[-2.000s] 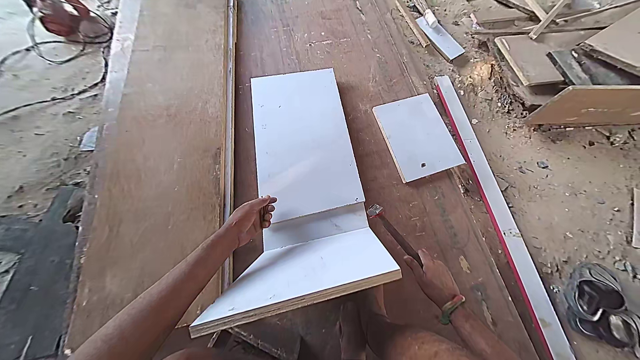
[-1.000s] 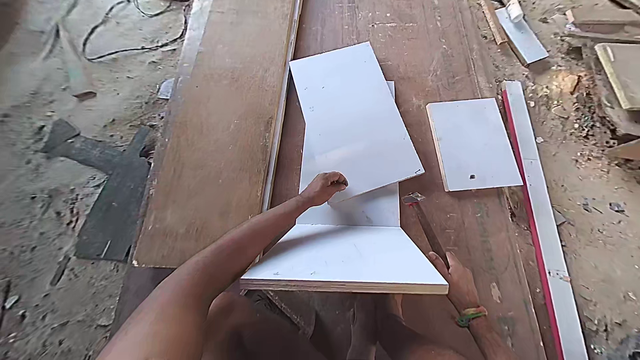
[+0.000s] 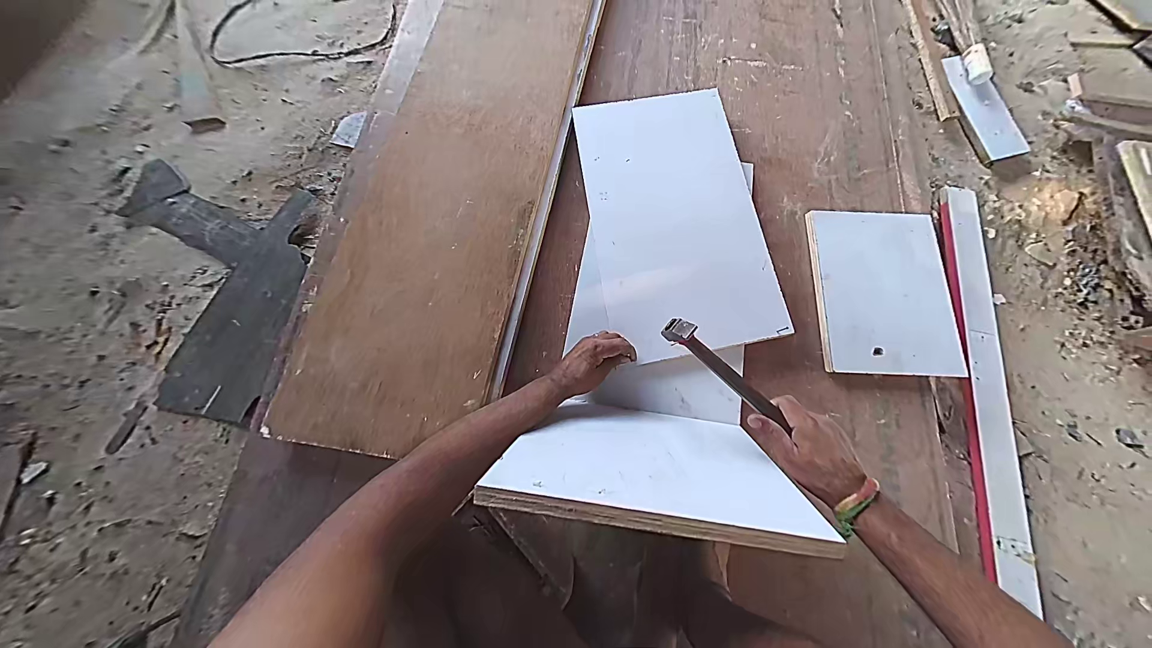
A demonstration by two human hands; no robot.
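Observation:
My left hand [image 3: 596, 362] is at the lower left corner of a white-faced board [image 3: 675, 225], which lies tilted over another white panel [image 3: 580, 310]. Whether its fingers grip the board or something small is hidden. My right hand [image 3: 805, 445] holds a hammer [image 3: 733, 382] by its dark handle; the metal head is above the board's lower edge. Nearest my body, a thick white-faced plywood board [image 3: 648, 468] meets the lower panel at an angle, its layered edge toward me.
A long brown plywood sheet [image 3: 432, 234] lies at left. On the right are a smaller white board [image 3: 886, 292] and a long white strip with a red edge [image 3: 990, 387]. Dark scrap wood [image 3: 238, 324] lies on the sandy ground, with a cable [image 3: 297, 58] beyond.
The upper white board has turned askew over the lower panel, which it lined up with two seconds ago. My right hand has raised the hammer inward, over the boards.

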